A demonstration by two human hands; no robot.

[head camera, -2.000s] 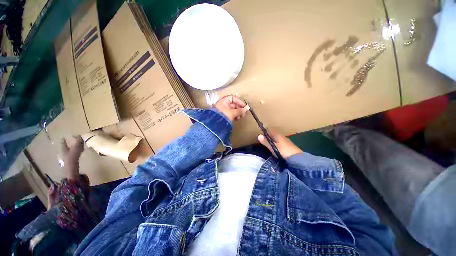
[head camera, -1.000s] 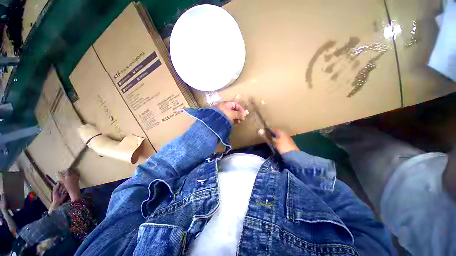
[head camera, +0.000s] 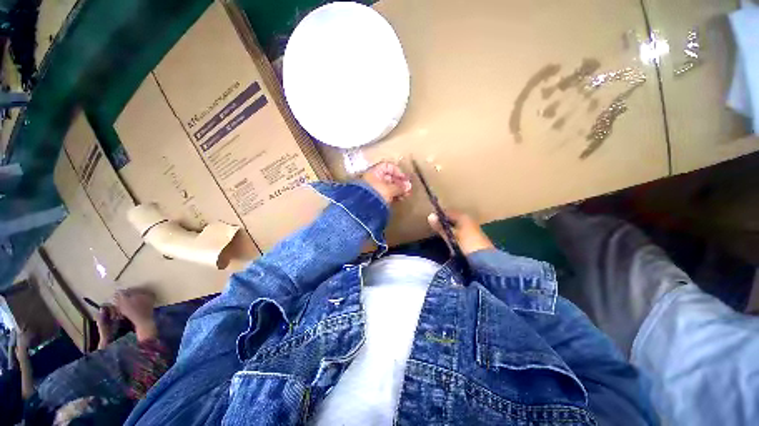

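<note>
My left hand (head camera: 388, 180) is just below the white bowl, its fingers pinched together over the bare cardboard; a tiny pale bit may be at the fingertips, too small to be sure. My right hand (head camera: 466, 233) is at the cardboard's near edge and holds dark scissors (head camera: 429, 190), whose narrow blades point up and left, just right of my left hand. The blades look nearly closed. A few tiny pale pieces (head camera: 437, 168) lie near the blade tips.
White bowl (head camera: 345, 75) behind my left hand. Stacked printed cartons (head camera: 225, 125) at left, with a curled tan roll (head camera: 183, 241) on them. Another person's hands (head camera: 125, 309) at lower left. Dark smears (head camera: 574, 104) and white sheets (head camera: 745, 58) at right. A person's grey-clad leg (head camera: 620, 262) at lower right.
The scissors and both hands have shifted only slightly. The top carton at left has been slid away to the left. The other person's hands have moved down and the clothed leg at right has shifted.
</note>
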